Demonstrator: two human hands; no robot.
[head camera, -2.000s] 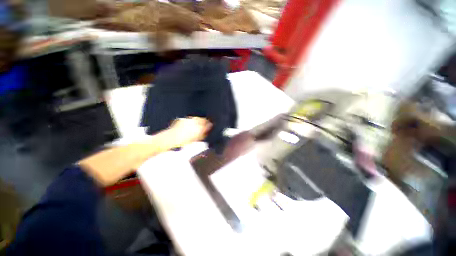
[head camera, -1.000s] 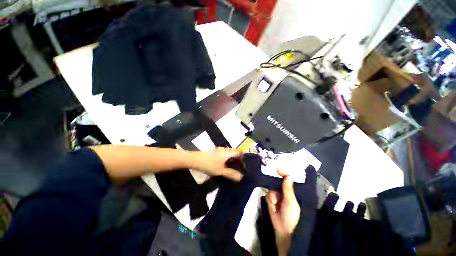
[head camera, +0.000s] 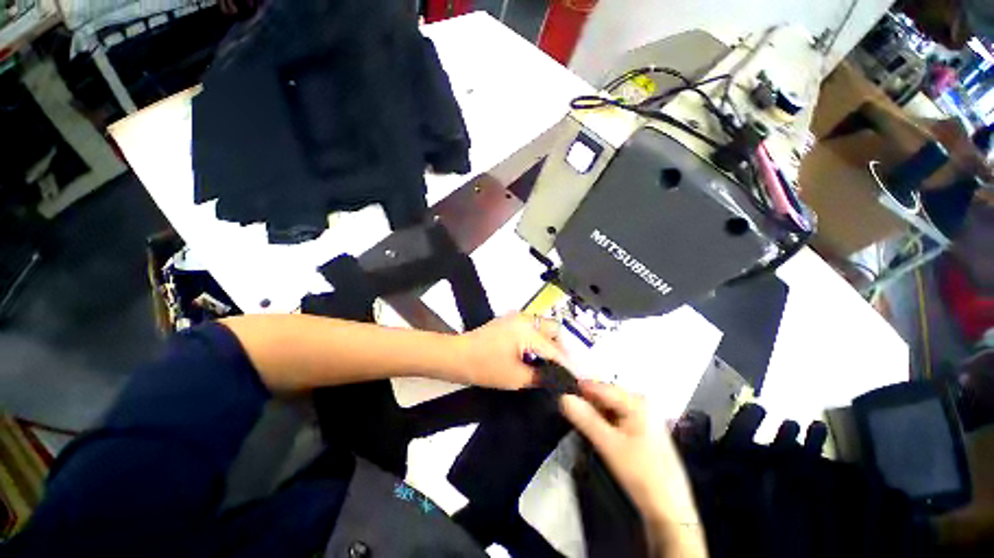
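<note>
A black workpiece (head camera: 512, 447) with straps lies over the table edge and hangs toward my lap. My left hand (head camera: 507, 351) pinches its upper end just in front of the needle area. My right hand (head camera: 627, 431) holds the same end from the right, its fingertips close to my left hand's. A narrow strap (head camera: 471, 292) loops over the table left of my left hand. The MITSUBISHI machine head (head camera: 654, 223) stands just beyond my hands, with small metal clamp parts (head camera: 589, 324) under it. The fingers hide the pinched cloth edge.
A stack of black pieces (head camera: 327, 120) lies at the upper left. Another black pile (head camera: 785, 480) with finger-like ends is at the lower right, beside a dark control panel (head camera: 913, 445). Cables (head camera: 676, 93) loop on the machine. A box (head camera: 180, 289) stands left of the table.
My right hand has moved up and left to meet my left hand at the workpiece end. The cloth has shifted away from under the machine head, and the right-hand strap is no longer held upright.
</note>
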